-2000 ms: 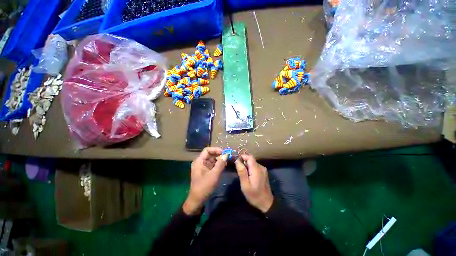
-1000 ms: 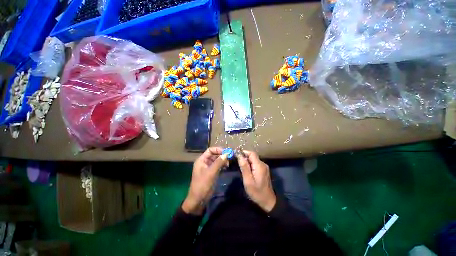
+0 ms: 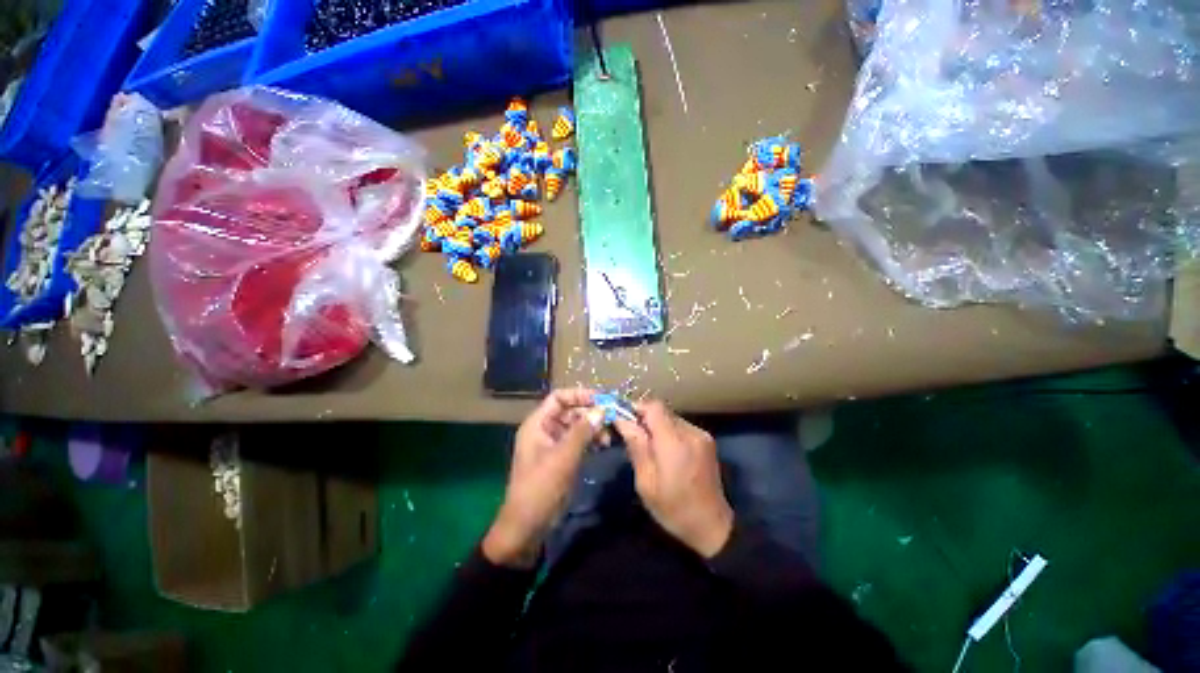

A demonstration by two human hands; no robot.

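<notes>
My left hand (image 3: pixel 537 463) is at the bench's front edge with its fingertips shut on a small striped moulded part (image 3: pixel 609 406), whose blue end shows. My right hand (image 3: pixel 679 476) is close beside it, thumb and fingers pinched against the part's right side. Something small may be in its fingertips, but they hide it. A larger pile of blue and yellow-orange striped parts (image 3: pixel 490 192) lies behind the smartphone (image 3: pixel 521 325). A smaller pile (image 3: pixel 763 191) lies right of the green bar (image 3: pixel 616 197).
Pale flash trimmings (image 3: pixel 684 345) are scattered near the bench's front edge. A clear bag with red parts (image 3: pixel 283 250) is at left, a large clear plastic bag (image 3: pixel 1000 171) at right. Blue bins (image 3: pixel 421 63) stand at the back. A cardboard box (image 3: pixel 263 526) is on the floor.
The right fingertips have moved left, closer against the part and my left fingers. The part's blue end has turned slightly. The view has shifted a little.
</notes>
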